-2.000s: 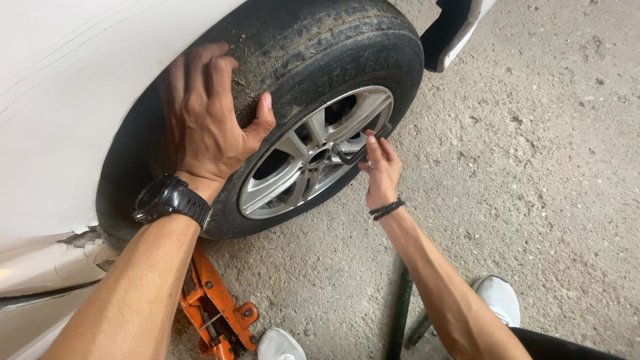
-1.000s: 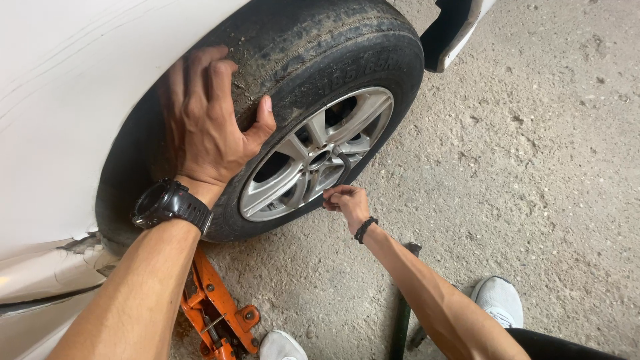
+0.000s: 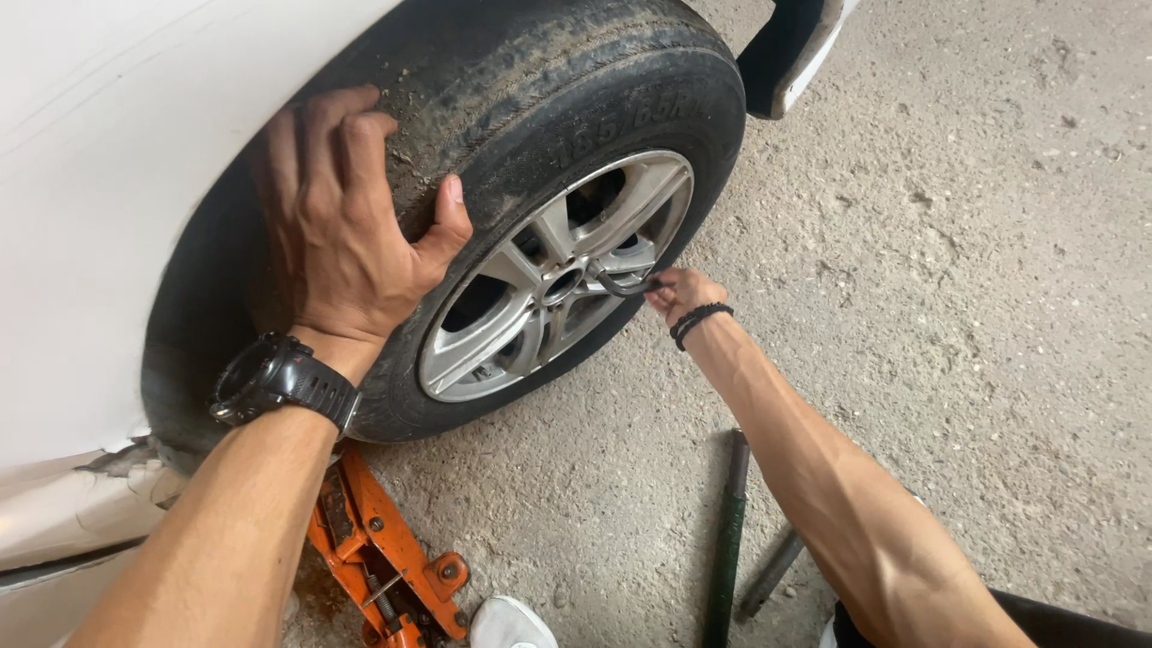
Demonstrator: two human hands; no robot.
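Note:
My left hand [image 3: 346, 207], with a black watch [image 3: 279, 378] on its wrist, rests fingers spread on the dirty tread of a car tire [image 3: 630, 99]. To the right, my right hand [image 3: 686, 295] grips the end of a curved dark metal wrench [image 3: 621, 286]. The wrench's other end meets the silver alloy wheel [image 3: 553, 225] just right of its center hole, at a lug position. Whether a nut sits inside the wrench end is hidden.
An orange floor jack [image 3: 387, 558] stands below the tire, beside the white car body [image 3: 108, 162]. A green metal pipe [image 3: 727, 549] and a gray bar [image 3: 774, 576] lie on rough concrete. A white shoe [image 3: 511, 623] shows at the bottom edge.
My right hand has swung from below the wheel up to its right side with the wrench; two seconds ago it was higher. My left hand has stayed on the tire.

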